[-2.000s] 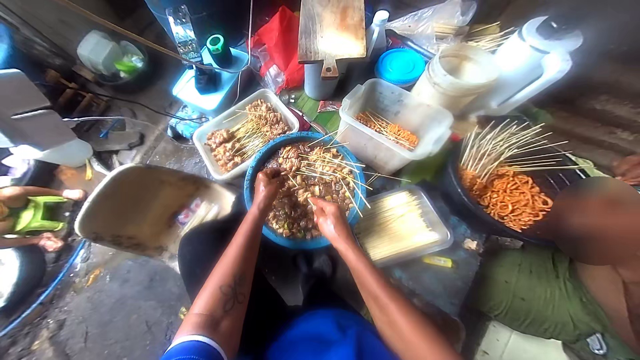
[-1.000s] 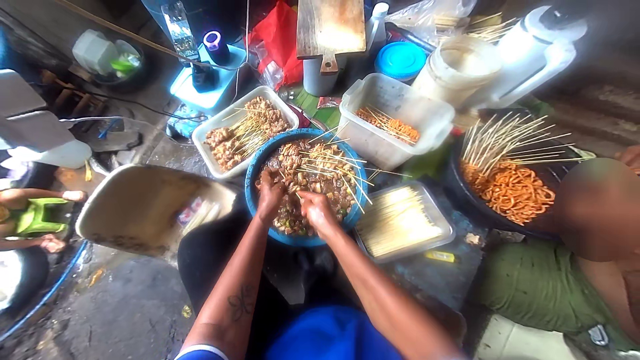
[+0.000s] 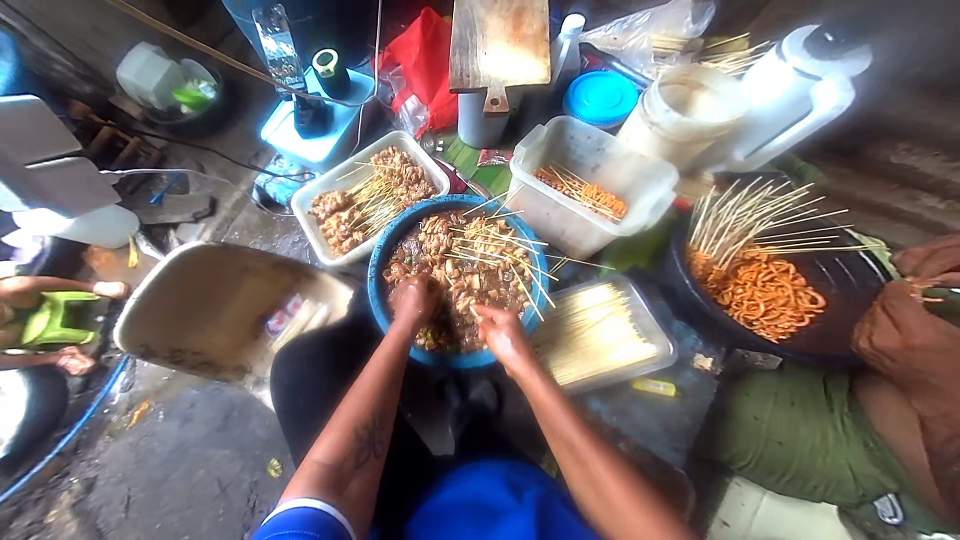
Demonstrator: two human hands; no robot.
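Both hands are in a blue round basin (image 3: 377, 300) of marinated meat pieces (image 3: 469, 281). My left hand (image 3: 415, 301) reaches down into the meat at the left side, its fingertips hidden. My right hand (image 3: 501, 330) is at the lower right of the basin, fingers pinched together; a thin stick seems to be between them, but it is hard to make out. Skewered meat with bamboo sticks (image 3: 499, 251) lies across the basin's upper right. A white tray (image 3: 319, 196) behind holds finished meat skewers (image 3: 375, 199). Bare bamboo skewers (image 3: 596, 334) fill a clear container right of the basin.
A deep translucent container (image 3: 577, 225) holds orange skewers. At the right, a black basin (image 3: 847, 330) of orange food and skewers stands beside a seated person. A beige tub (image 3: 202, 315) is at the left. Behind are a wooden cutting board (image 3: 501, 45) and a white jug (image 3: 795, 90).
My left hand has moved from the basin's upper left down into the meat. My right hand has moved slightly lower, towards the basin's near right side.
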